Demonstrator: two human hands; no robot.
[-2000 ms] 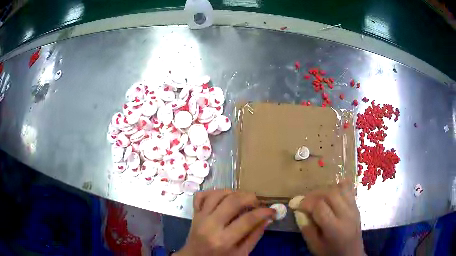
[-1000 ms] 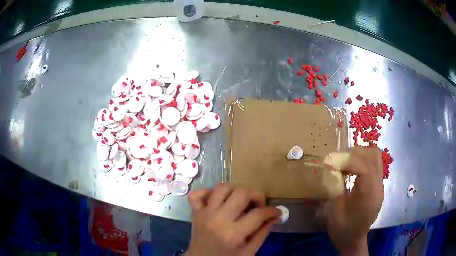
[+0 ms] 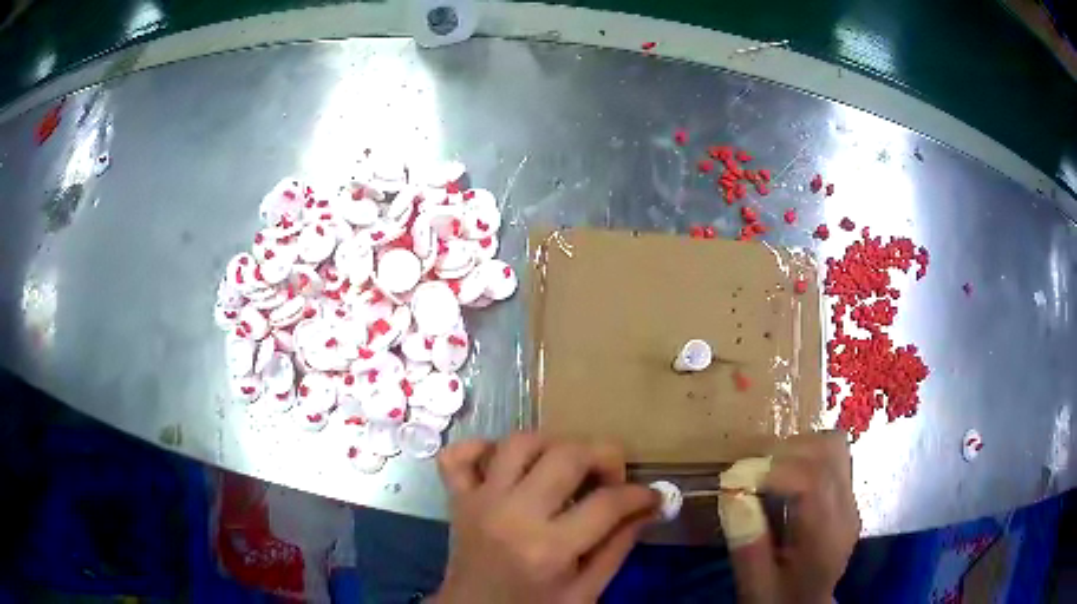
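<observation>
My left hand (image 3: 537, 513) pinches a white disc (image 3: 667, 500) at the near edge of the cardboard pad (image 3: 614, 307). My right hand (image 3: 794, 507), with pale yellow finger cots on thumb and fingertip, holds a thin pale applicator stick (image 3: 705, 492). The stick's tip points left and reaches the disc; whether it touches cannot be told. A whitish glue cap (image 3: 693, 355) stands on the pad, with a red piece (image 3: 742, 382) to its right.
A large heap of white discs with red marks (image 3: 354, 319) lies left of the pad. Loose red pieces (image 3: 874, 368) lie at the right. A white bottle (image 3: 444, 19) stands at the far edge by the green belt. Blue bins (image 3: 402, 555) show below the table.
My right hand has moved right over the pad, then back down to the disc, now with the stick showing. My left hand still pinches the disc. The whole view has shifted slightly.
</observation>
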